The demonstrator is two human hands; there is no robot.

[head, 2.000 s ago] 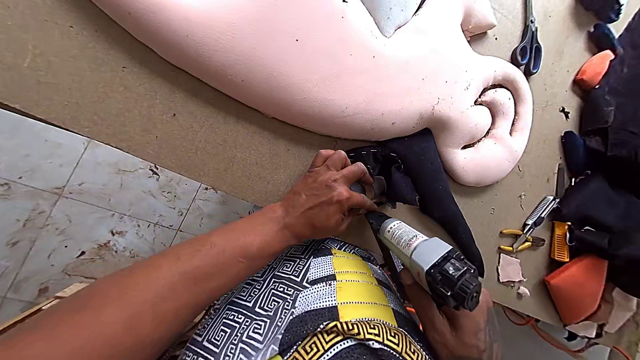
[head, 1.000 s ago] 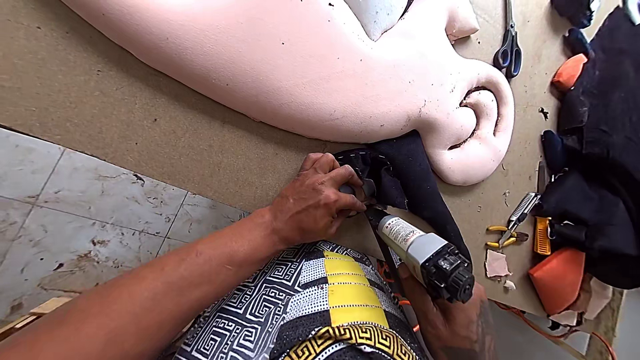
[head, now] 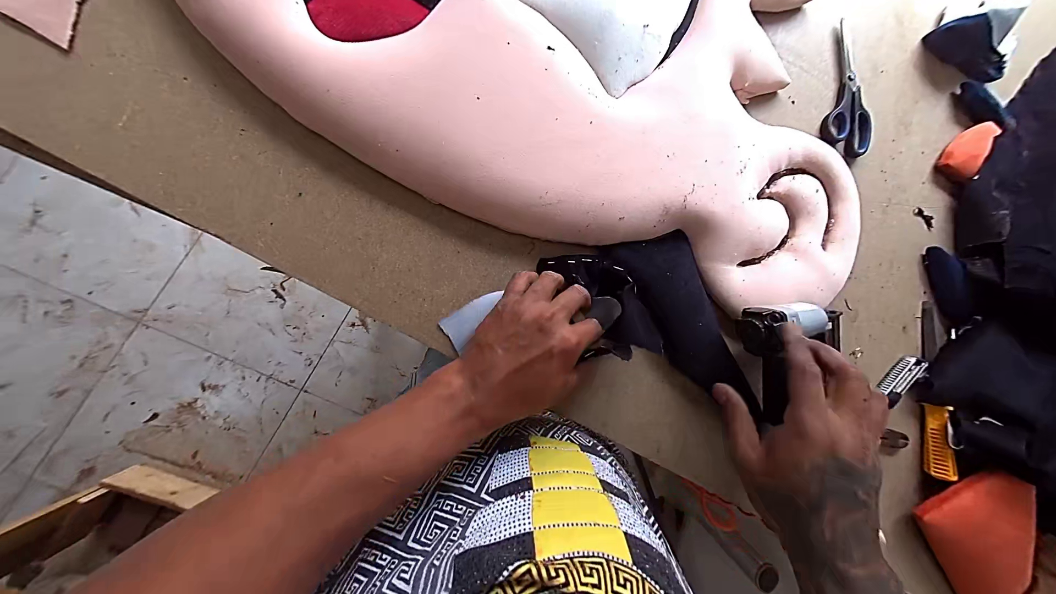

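My left hand (head: 536,338) grips a small black fabric-covered piece (head: 582,268) with a row of staples along its edge. A dark rounded part (head: 602,311) shows by its fingertips. Beside it a long dark cloth strip (head: 681,309) runs down from the pink padded shape (head: 528,157). To the right, my right hand (head: 817,412) is over a staple gun (head: 788,320) on the board, below the curled end of the pink shape. Its fingers touch or nearly touch the tool and the thumb stands apart; part of the staple gun's handle is hidden.
Scissors (head: 848,107) lie at the upper right. Dark cloth (head: 990,363), orange pieces (head: 982,528), a yellow comb-like tool (head: 939,441) and a metal-handled tool (head: 902,378) lie at the right. A wooden frame (head: 157,487) stands below the board edge at lower left.
The staple gun, held earlier in my right hand close beside my left hand, has moved right and now rests on the board. My right hand has opened. My left hand still holds the black piece.
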